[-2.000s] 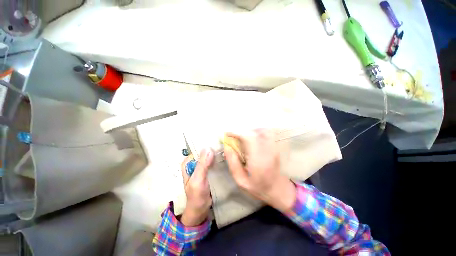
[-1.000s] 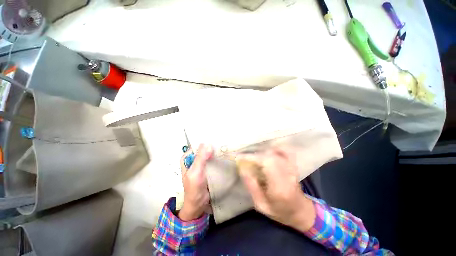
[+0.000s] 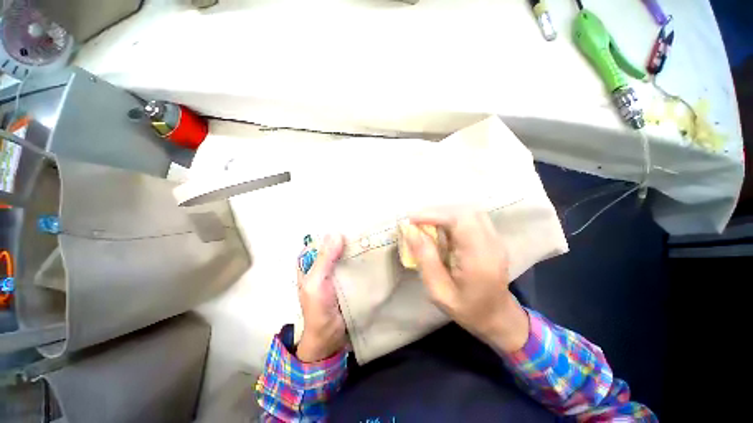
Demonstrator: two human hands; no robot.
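Note:
A beige tote bag lies across the table edge and my lap, pale in glare. My left hand grips its left edge near the mouth, thumb on top, beside blue-filmed metal fittings. My right hand holds a yellow-tan crepe rubber eraser in its fingertips, against the bag along a stitched strip. The fingers partly hide the eraser. A strap loop lies on the bag's left side.
More beige bags stand at left, below a grey box and small fan. A red can lies beside the box. A green-handled tool, a red-and-dark tube and yellowish crumbs are on the white-covered table.
My right hand with the eraser has moved back and forth along the strip and is now slightly higher than one second ago. My left hand keeps its grip on the bag edge.

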